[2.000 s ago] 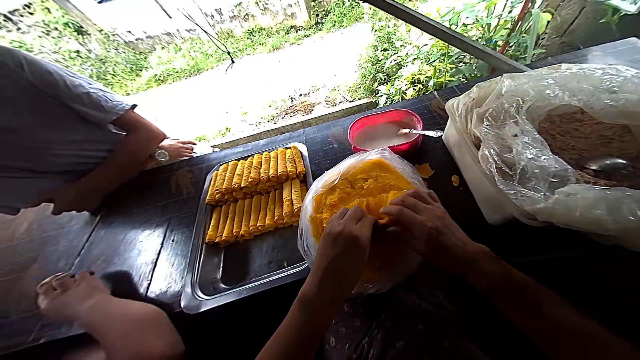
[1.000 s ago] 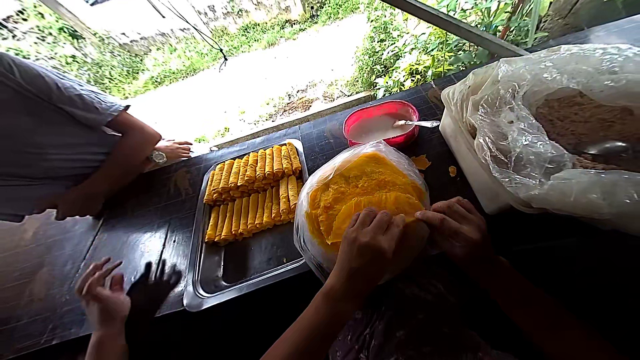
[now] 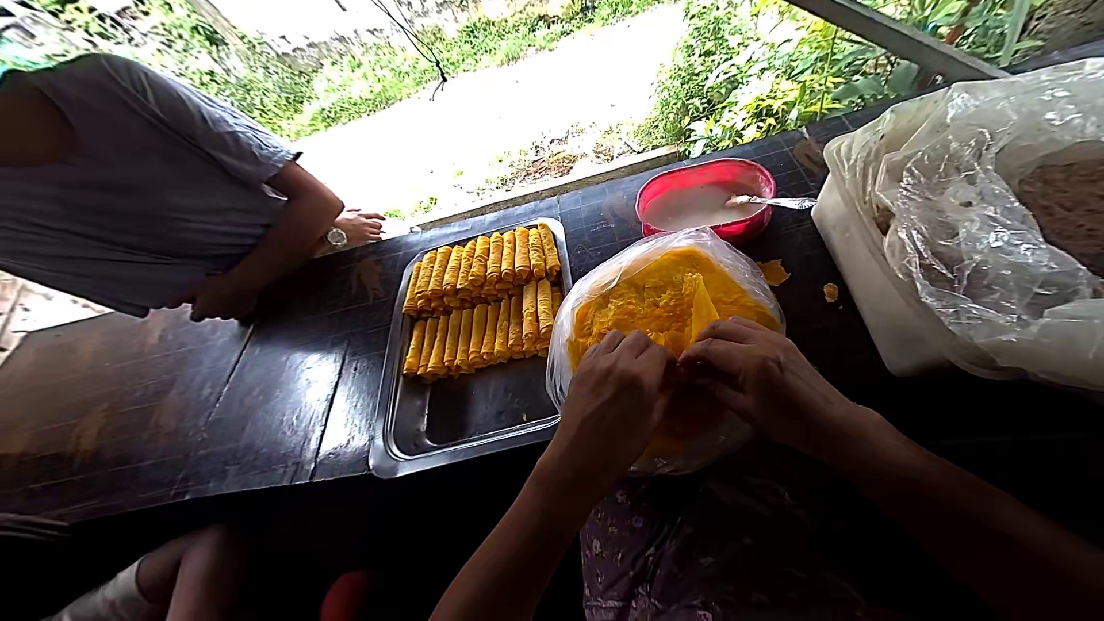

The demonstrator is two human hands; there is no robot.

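A stack of yellow wrapper sheets (image 3: 625, 289) lies in a clear plastic bag (image 3: 565, 332) at the table's front edge. Over it, my left hand (image 3: 623, 379) and my right hand (image 3: 750, 371) meet, their fingers pinching the near part of a yellow wrapper (image 3: 704, 306) whose pointed end sticks up and away. Whether filling lies inside it is hidden by my fingers. Just left of the bag, a metal tray (image 3: 483, 440) carries yellow rolls (image 3: 479, 267) in two stacked rows. Behind the bag stands a red bowl (image 3: 750, 226) of whitish liquid, with a spoon (image 3: 789, 203) in it.
At right, a white container (image 3: 862, 285) lined with a clear plastic bag (image 3: 949, 198) holds a brown mixture (image 3: 1069, 203). Yellow wrapper scraps (image 3: 774, 272) lie beside the bowl. A person (image 3: 164, 190) wearing a wristwatch leans at the table's far left; another person's limb (image 3: 185, 569) shows at lower left.
One second ago a wrapper lay flat across the stack under my hands; now it is gathered between my fingers, which have come together. The other person's raised hand at lower left is gone from there.
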